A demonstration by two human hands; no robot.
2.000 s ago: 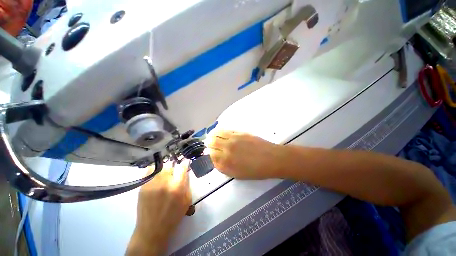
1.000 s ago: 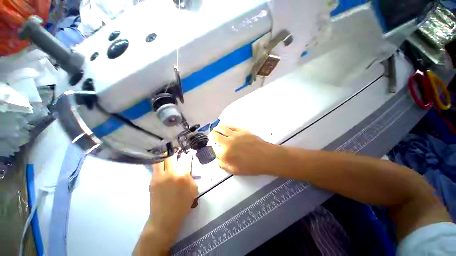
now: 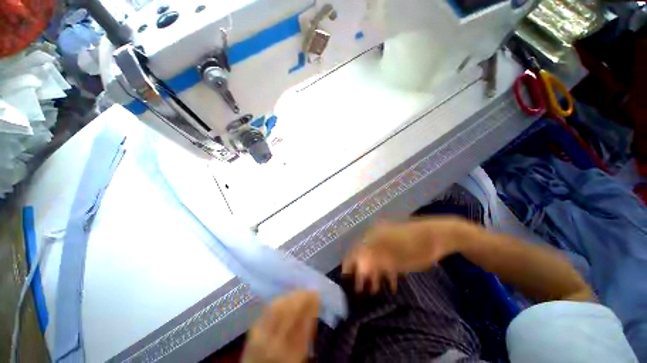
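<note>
A long pale blue strip (image 3: pixel 213 237) runs from the table's left part over the front edge towards my lap. My left hand (image 3: pixel 284 327) is at its near end, at the bottom of the picture, blurred, with the fingers on the strip. My right hand (image 3: pixel 379 259) is over my lap, right of the strip's end, fingers spread, blurred, with nothing seen in it. The sewing machine (image 3: pixel 259 42) stands behind, with a dark knurled knob (image 3: pixel 260 150) beside the needle area. No hand is at the needle.
Waiting pale blue strips (image 3: pixel 73 266) lie on the table's left. Red and yellow-handled scissors (image 3: pixel 528 92) lie at the right end. Blue-grey cloth (image 3: pixel 582 213) is heaped at right. White pieces (image 3: pixel 25 113) are piled at upper left. A ruler band (image 3: pixel 397 174) lines the front edge.
Both hands have left the needle area and moved down towards my lap. The pale blue strip now shows across the table front. The view has shifted, showing more lap and heaped cloth.
</note>
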